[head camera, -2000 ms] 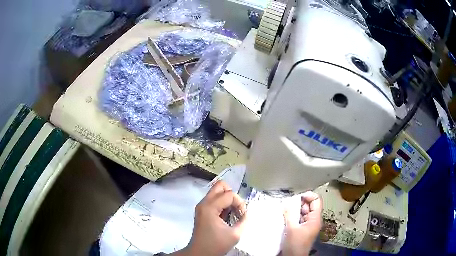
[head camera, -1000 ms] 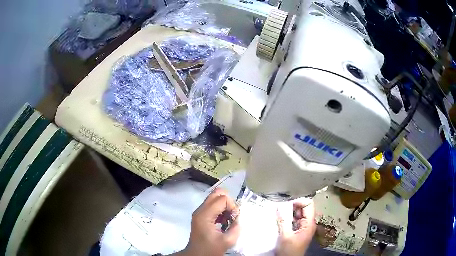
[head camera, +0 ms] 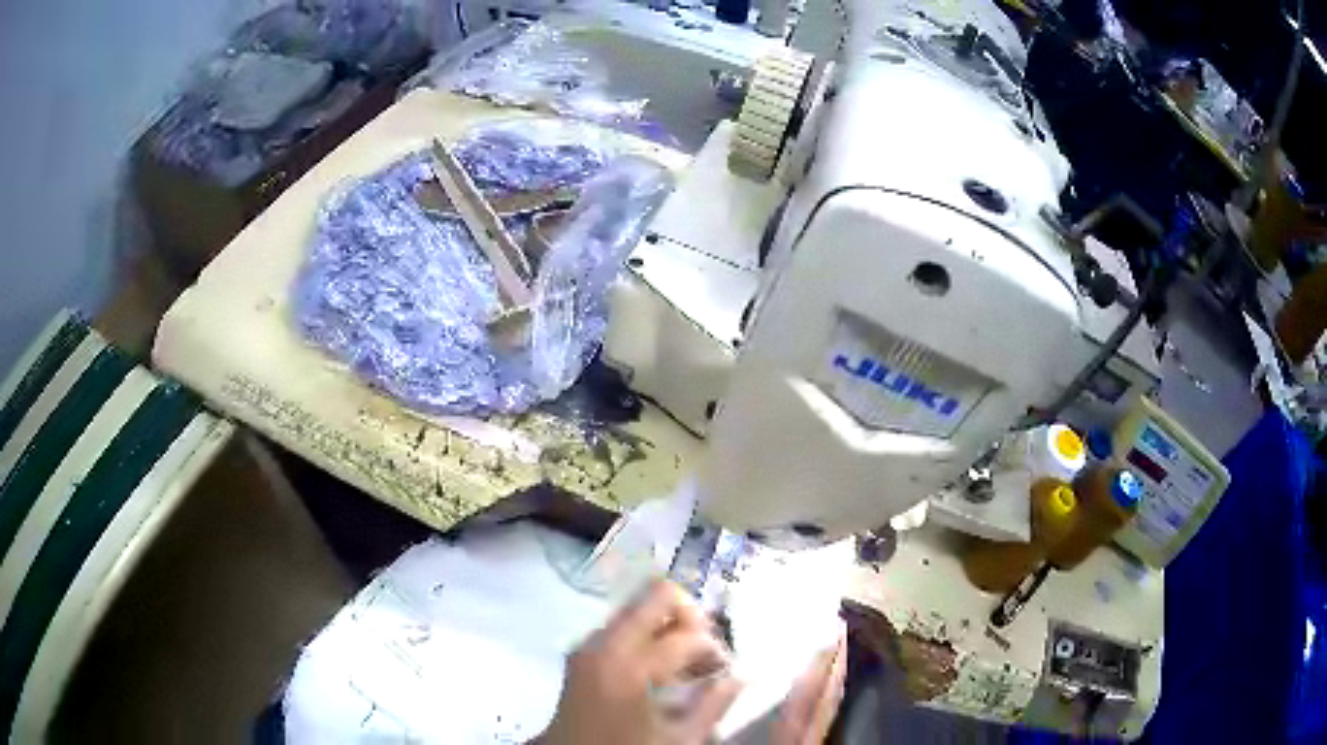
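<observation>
A large white fabric panel [head camera: 422, 640] with thin dark lines spreads over the lap and runs under the head of the cream JUKI machine [head camera: 888, 379]. My left hand [head camera: 640, 670], blurred, is on the fabric just in front of the machine head, fingers bent; whether it pinches the fabric is unclear. My right hand [head camera: 818, 699] is partly cut off by the bottom edge, at the right side of the bright white fabric. Shiny metal parts [head camera: 702, 560] show under the head. The needle cannot be made out.
A clear bag of bluish-purple pieces [head camera: 393, 277] with tan strips [head camera: 480, 218] lies left on the chipped table [head camera: 233, 320]. Brown-orange thread cones [head camera: 1041, 531], a control panel [head camera: 1172, 488] and a slim dark tool [head camera: 1019, 597] are right. A striped chair [head camera: 88, 480] is at left.
My left hand has moved down and blurred. My right hand has moved down and left, away from the raised pinch at the fabric's right edge. The view has shifted slightly.
</observation>
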